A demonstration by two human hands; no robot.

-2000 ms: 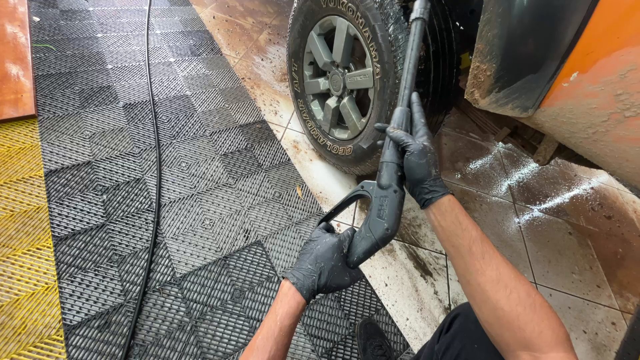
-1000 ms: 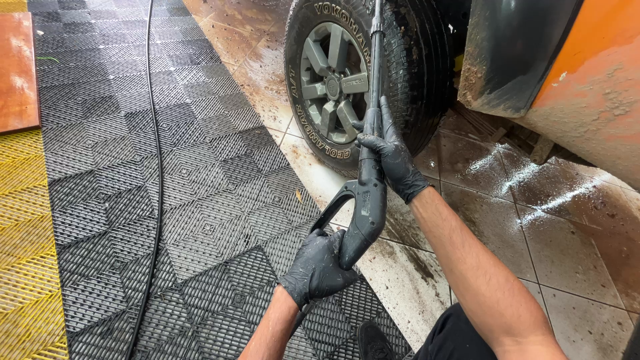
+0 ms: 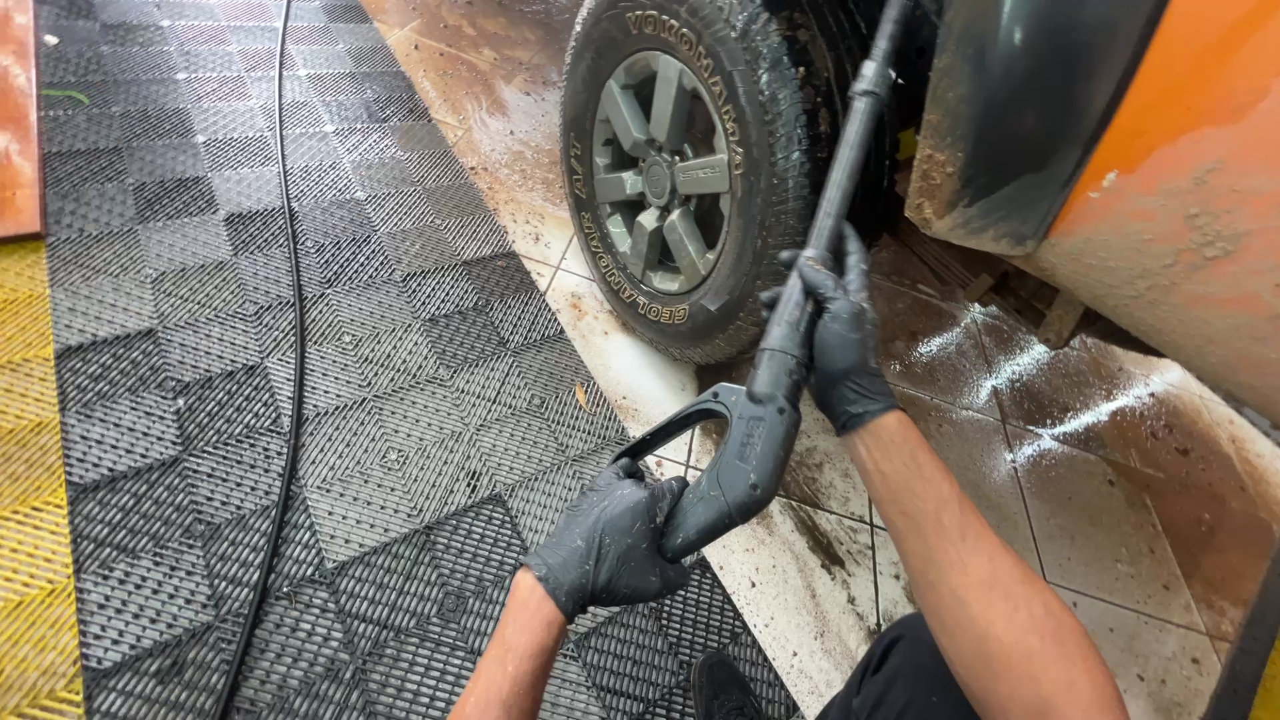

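A black pressure washer gun point(image 3: 740, 460) with a long lance lies across the middle of the head view, its lance pointing up into the wheel arch. My left hand point(image 3: 615, 535), in a black glove, is closed round the rear grip. Further up, my right hand point(image 3: 840, 330), gloved too, holds the lance point(image 3: 840, 180) just ahead of the gun's body, some fingers over it. Behind the lance stands a Yokohama tire point(image 3: 690, 300) on a grey spoked wheel point(image 3: 660, 180). The lance's tip is out of view at the top.
At the right is the muddy orange body panel point(image 3: 1190, 220) with a dark mudguard area point(image 3: 1010, 110). Wet, dirty tiles point(image 3: 1090, 520) lie below it. A black hose point(image 3: 292, 330) runs along the grey floor grating point(image 3: 390, 450); a yellow grating strip point(image 3: 30, 450) borders the left.
The lance swung left across the tire, then back right to the wheel arch. Both hands have stayed on the gun and lance throughout.
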